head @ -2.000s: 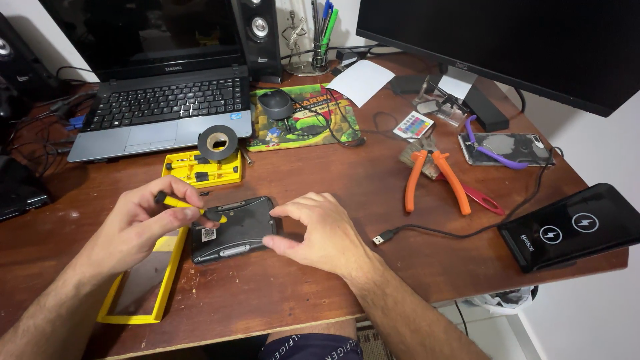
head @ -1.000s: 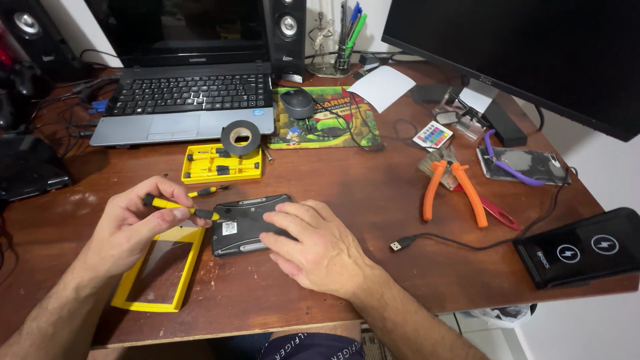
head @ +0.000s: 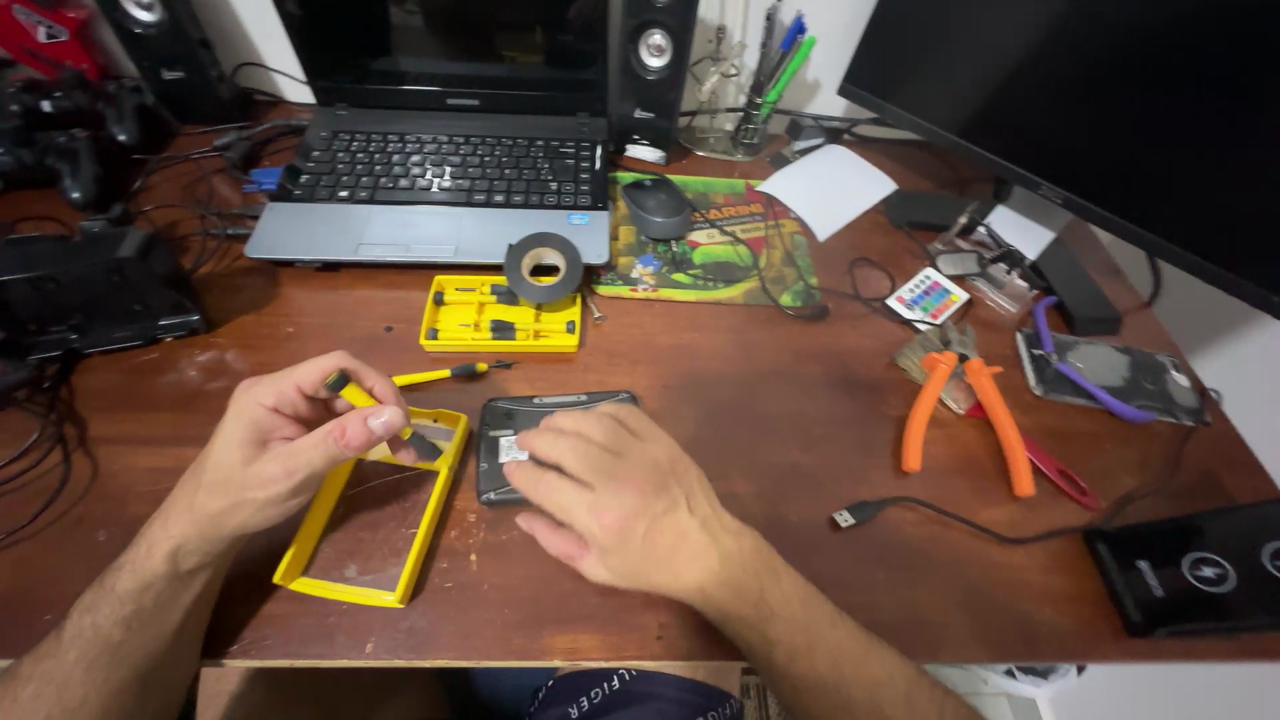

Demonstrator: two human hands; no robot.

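My left hand holds a yellow and black precision screwdriver between thumb and fingers, above the yellow plastic case lid. My right hand rests over a dark rectangular electronic device with a white label; its fingers cover much of the right side, and I cannot tell whether they grip it. A second yellow screwdriver lies behind the lid. Farther back, the yellow screwdriver tray holds several small screwdrivers, with a roll of black tape on its corner.
A laptop, a mouse on a mouse pad and a speaker stand at the back. Right of my hands lie a USB cable, orange-handled pliers and a wireless charger. Cables and game controllers are at left.
My left hand has moved the screwdriver off the device to over the yellow lid. My right hand stays on the device.
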